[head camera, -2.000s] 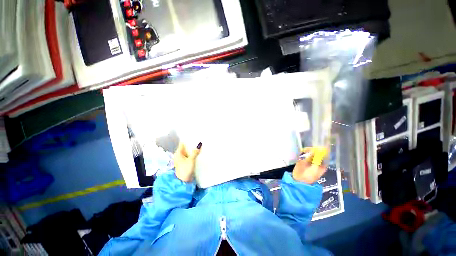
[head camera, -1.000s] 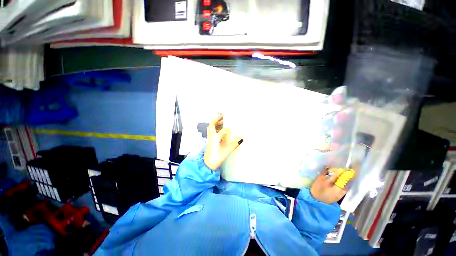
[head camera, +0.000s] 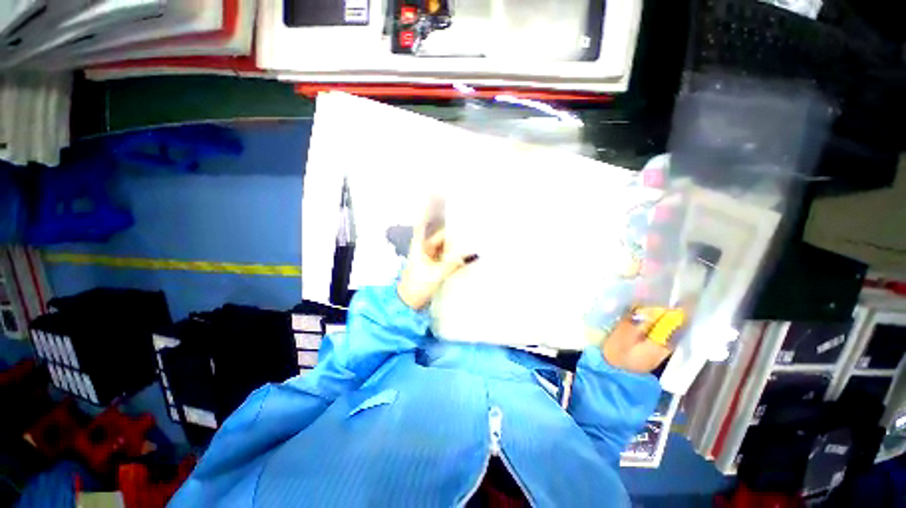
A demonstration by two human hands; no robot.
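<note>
A bright white sheet stack (head camera: 536,238) lies on a white windowed tray (head camera: 323,198) in front of my chest; glare washes out its edges. My left hand (head camera: 427,268) rests over the stack's left part, fingers spread. My right hand (head camera: 641,337), with yellow finger cots, holds clear film (head camera: 685,238) at the stack's right edge. The film has pink and pale blue shapes near the stack and trails up to the right. Part of the tray shows through it.
Another tray with dark panels (head camera: 517,69) lies on the bench ahead. Stacked white and red trays (head camera: 149,40) stand upper left. Black bins (head camera: 104,337) stand on the blue floor at left, near blue stools (head camera: 70,203). Trays with black units (head camera: 805,397) stand at right.
Since two seconds ago the view has turned, the tray is tilted, and my left hand has opened over the stack. Pink and blue shapes now show at its right edge.
</note>
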